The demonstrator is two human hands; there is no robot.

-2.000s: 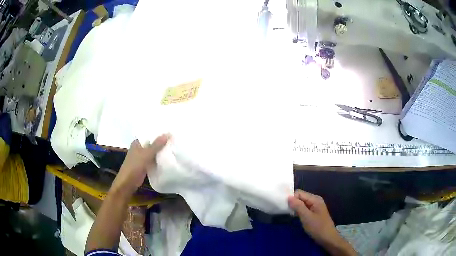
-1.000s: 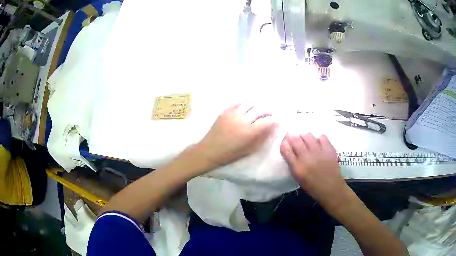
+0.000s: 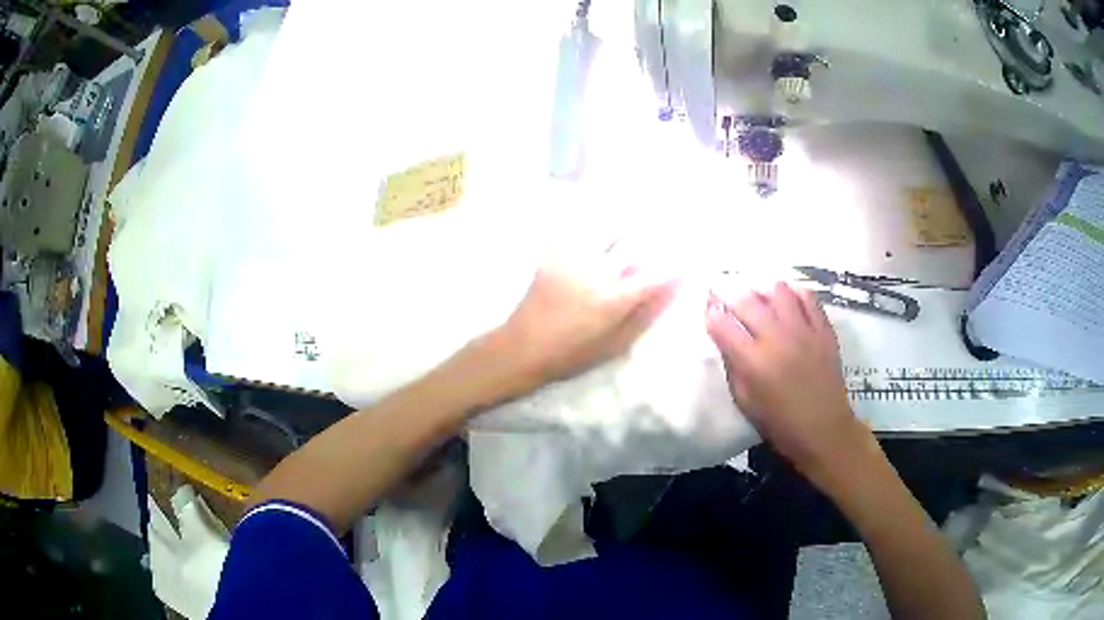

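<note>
White fabric (image 3: 327, 267) covers the table left of the needle area and hangs over the front edge. A tan printed ticket (image 3: 420, 190) lies on it. My left hand (image 3: 587, 309) lies on the fabric, fingertips washed out by glare. My right hand (image 3: 781, 351) is at the fabric's right edge with its fingers bent down on it; its fingertips are also in glare. The pale sewing machine head (image 3: 872, 73) is at the upper right, with a dark knurled knob (image 3: 762, 151). The needle and presser foot are lost in glare.
Thread snips (image 3: 862, 294) lie just right of my right hand. Black shears (image 3: 962, 200), a tan card (image 3: 938, 218) and printed sheets (image 3: 1047, 273) are further right. A ruler scale (image 3: 956, 384) runs along the front edge. A grey-white lamp (image 3: 571, 103) stands left of the needle.
Both hands came from the fabric's lower edge to near the needle area. Since the last earlier frame, the ticket has shifted up and my right hand slightly right, nearer the snips.
</note>
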